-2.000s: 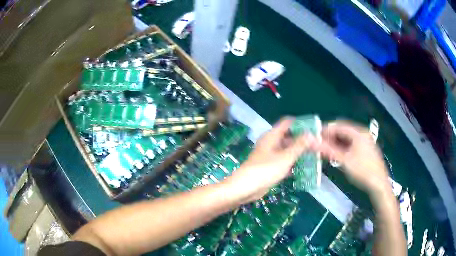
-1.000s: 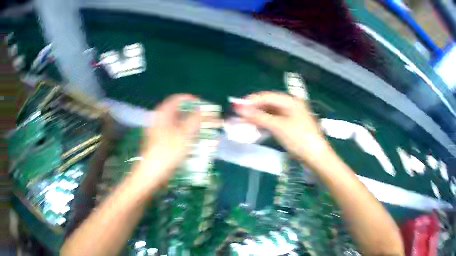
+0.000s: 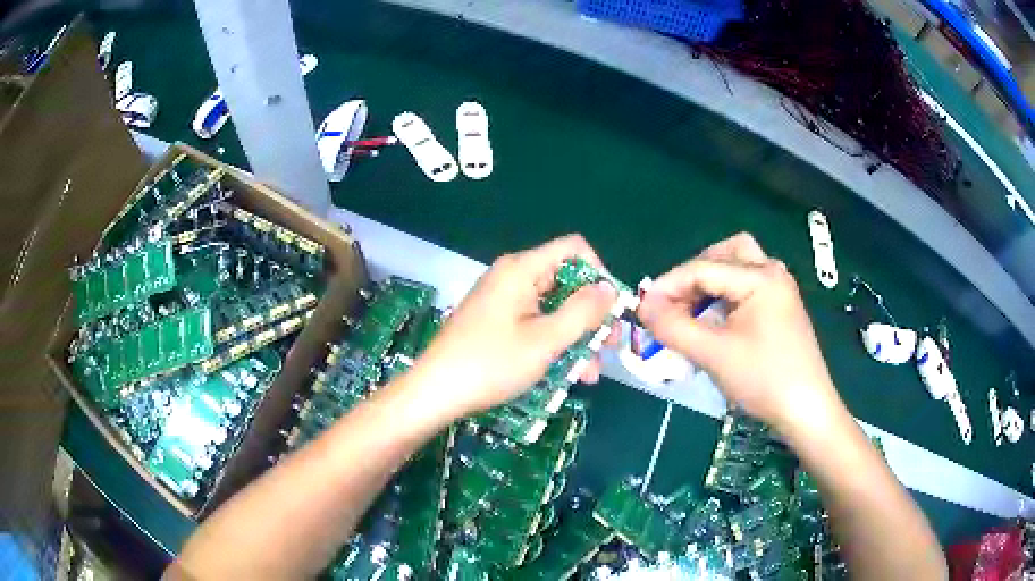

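Observation:
My left hand holds a green board strip, with its upper end between thumb and fingers and the rest slanting down under the palm. My right hand pinches a tiny white connector at the strip's upper end. Whether the connector touches the board I cannot tell. A white-and-blue shell hangs or rests just below my fingertips, partly hidden by my right hand. A loose board pile lies below both hands.
An open carton of board strips stands left, beside a pale post. Shells and narrow covers lie on the green belt beyond a pale rail. A blue basket, dark red wire bundle and red bag are farther right.
The view has swung right since the first frame, then partly back. My hands have come close together at the strip's upper end, and a shell now shows beneath them.

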